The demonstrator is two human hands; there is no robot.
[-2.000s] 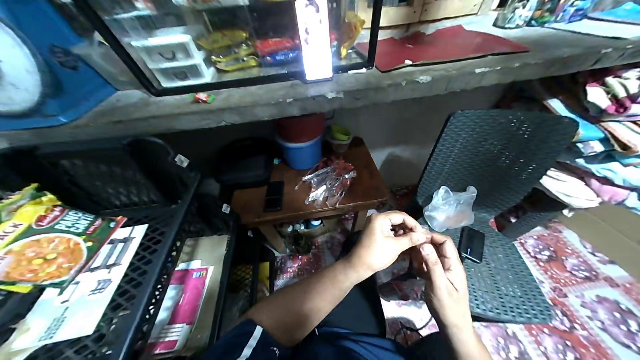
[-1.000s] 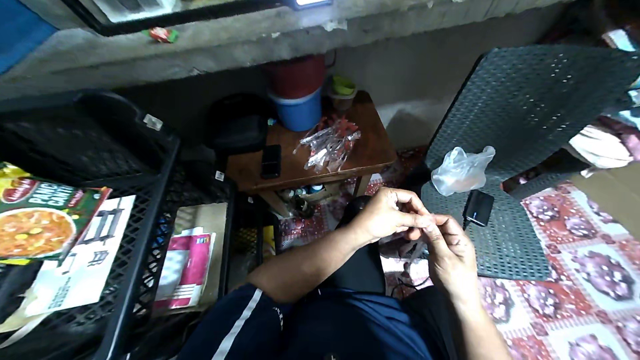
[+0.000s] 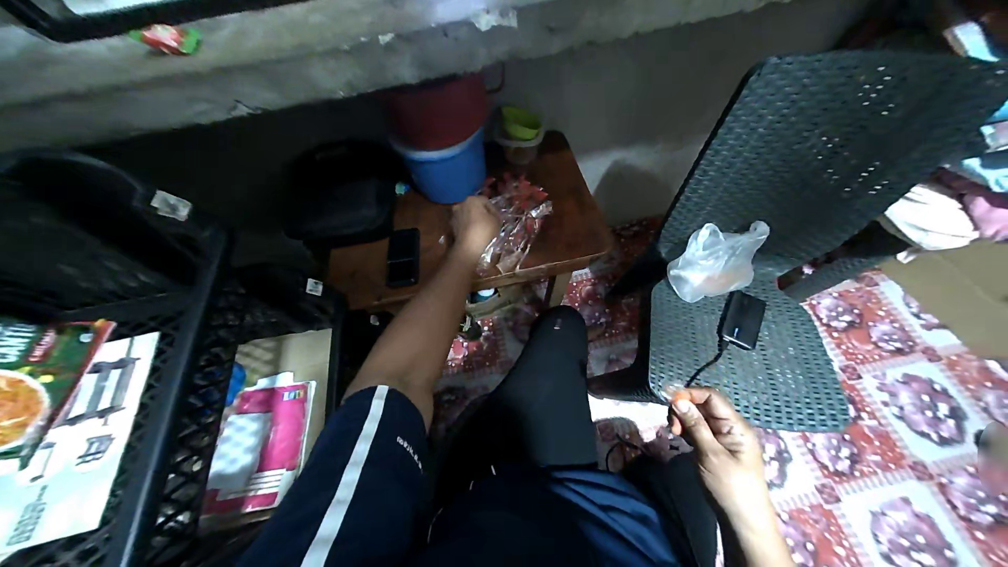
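Note:
My left hand (image 3: 474, 224) reaches over the small wooden table (image 3: 579, 228), at the left edge of a pile of clear plastic wrappers with red bits (image 3: 516, 220); its fingertips are hidden, so a hold cannot be made out. My right hand (image 3: 713, 429) is pinched on a small orange item with a clear plastic edge (image 3: 677, 396), in front of the woven plastic chair (image 3: 787, 394). On that chair lie a knotted translucent plastic bag (image 3: 717, 260) and a black adapter with a cable (image 3: 743, 320). A black phone (image 3: 403, 257) lies on the table, left of my left hand.
A blue bucket (image 3: 449, 165) and a green cup (image 3: 520, 124) stand at the table's back, beside a black bag (image 3: 342, 193). Black plastic crates (image 3: 201, 315) holding packets are at the left. A concrete ledge (image 3: 315, 63) runs above. Patterned sheeting (image 3: 917, 417) covers the floor.
My hands were together in front of the chair; my left hand has moved away to the wrappers on the table. My right hand remains near the chair with the small item. The view has tilted down.

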